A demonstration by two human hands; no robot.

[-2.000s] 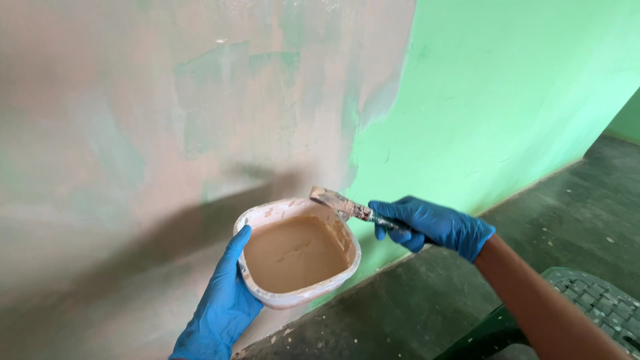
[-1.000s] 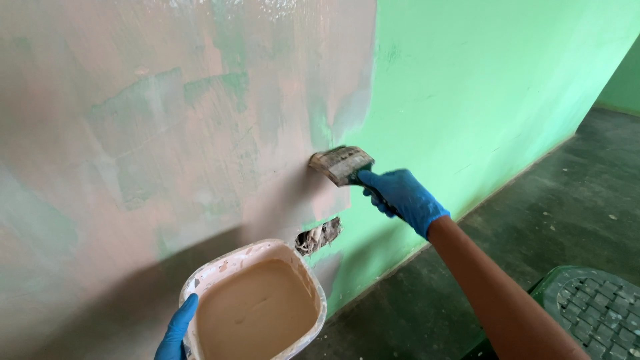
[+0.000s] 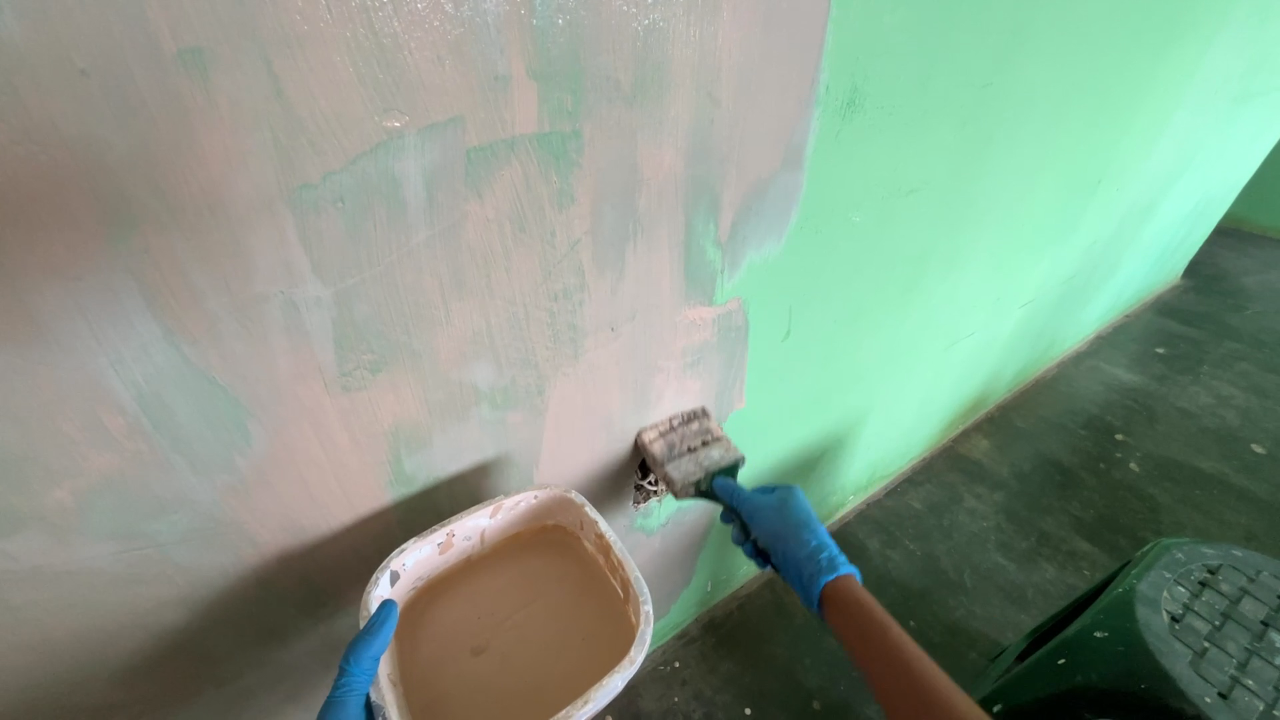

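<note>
My right hand [image 3: 785,535], in a blue glove, grips the handle of a wide paintbrush [image 3: 690,450]. Its bristles lie against the wall just above a small hole [image 3: 647,486] with whitish strands or cables inside, which the brush partly covers. At the lower left my left hand [image 3: 362,660], also gloved in blue, holds a white plastic tub [image 3: 635,640] by its left side; only part of that hand shows. Beige-brown paint [image 3: 515,620] fills much of the tub. Thin pinkish paint in streaks coats the left part of the green wall [image 3: 960,200].
A dark green plastic stool [image 3: 1130,620] with a woven-pattern top stands at the lower right. The dark floor [image 3: 1060,450], speckled with paint drops, meets the wall along a diagonal edge. The tub's shadow falls on the wall at the lower left.
The brush was over the tub's rim two seconds ago, then on the wall above the hole. Now it is lower, beside the hole, and a fresh pinkish patch shows above it.
</note>
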